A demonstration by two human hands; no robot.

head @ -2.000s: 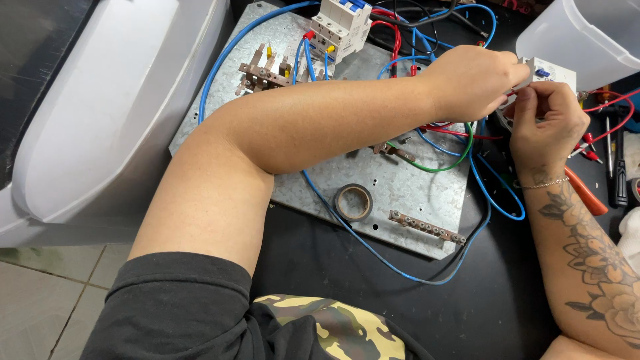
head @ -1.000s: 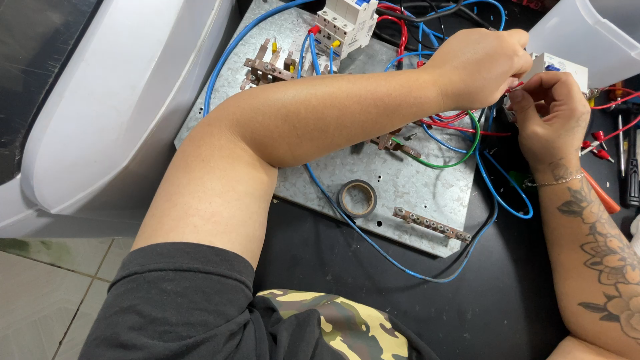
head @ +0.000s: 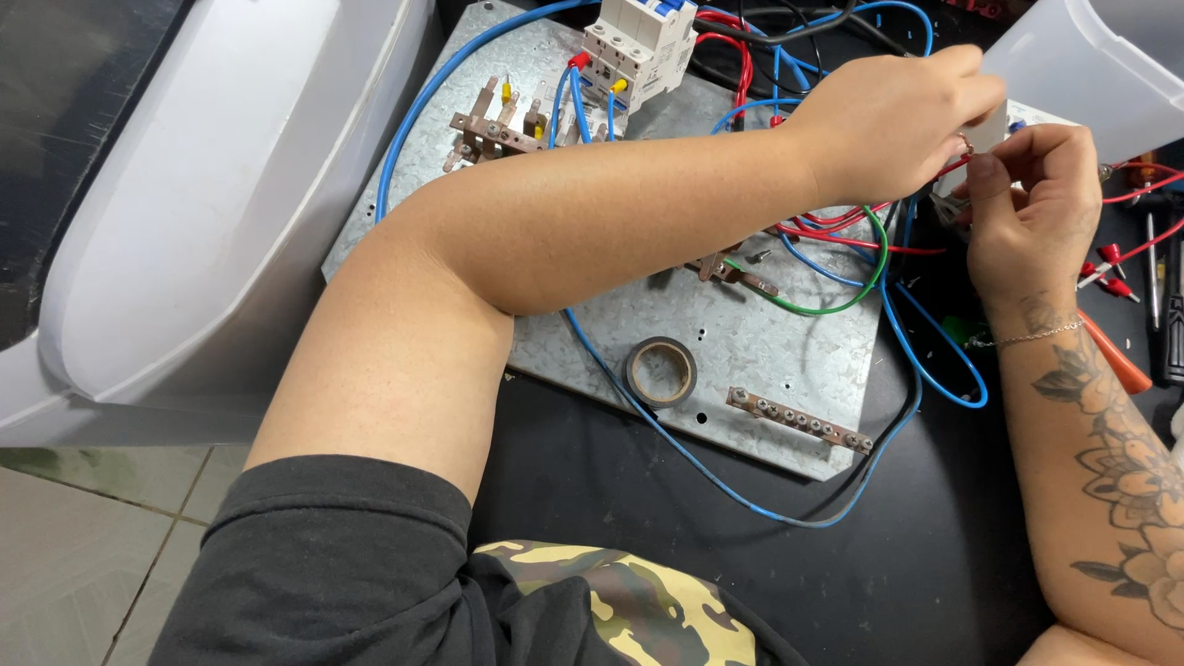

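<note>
My left hand (head: 893, 120) reaches across to the upper right, its fingertips pinched at the end of a red wire (head: 955, 166). Facing it, my right hand (head: 1041, 199) has thumb and fingers closed on the same red wire, whose bare copper end seems to show between them. Just behind both hands is a white circuit breaker (head: 1017, 120), mostly covered by the fingers. Red, blue and green wires run below the left hand over a galvanized metal plate (head: 592, 356). A copper bar with a green wire (head: 800, 310) lies under my left forearm.
On the plate are a breaker group (head: 638, 46), copper busbars (head: 499, 134), a roll of black tape (head: 660, 372) and a screw terminal bar (head: 797, 421). A translucent plastic bin (head: 1091, 65) stands upper right. Screwdrivers (head: 1153, 268) and red crimp terminals (head: 1115, 268) lie at the right.
My hands stay close together by the circuit breaker; their fingers have shifted slightly around the wire. The tape roll and terminal bar lie as before.
</note>
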